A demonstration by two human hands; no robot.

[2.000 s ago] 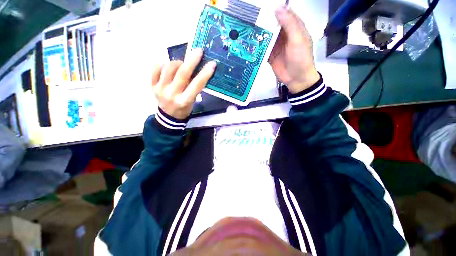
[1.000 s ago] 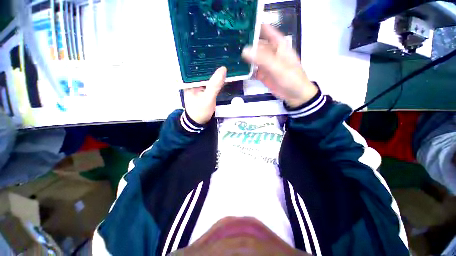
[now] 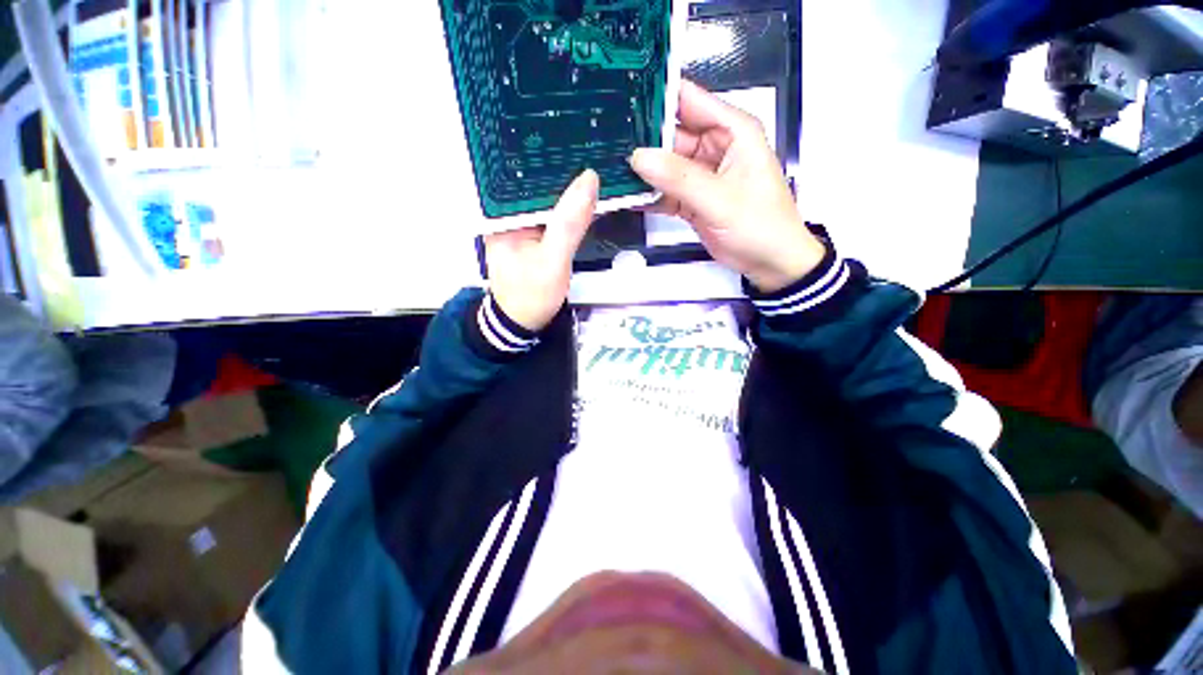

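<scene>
A green circuit board (image 3: pixel 561 119) sits in a white-rimmed housing (image 3: pixel 528 222), tilted and held up over the bench; its far end is cut off by the top edge. My left hand (image 3: pixel 538 257) grips the near left corner, thumb on the rim, fingers hidden beneath. My right hand (image 3: pixel 732 185) is at the near right corner, thumb and fingertips on the edge of the board and housing. A black fixture (image 3: pixel 788 99) lies behind and below them, partly covered, with a glossy dark panel (image 3: pixel 732 46) showing in it.
A black and silver metal device (image 3: pixel 1088 86) stands at right, with a blue mass (image 3: pixel 1016 33) behind it and a black cord (image 3: pixel 1055 218) crossing the green surface. A slatted rack (image 3: pixel 172 79) and small blue parts (image 3: pixel 178 231) are at left. Other people's sleeves show at both sides.
The housing has turned more upright and come nearer the top edge of the view. My left hand moved from the board's face to its near corner. My right hand has closed on the right corner.
</scene>
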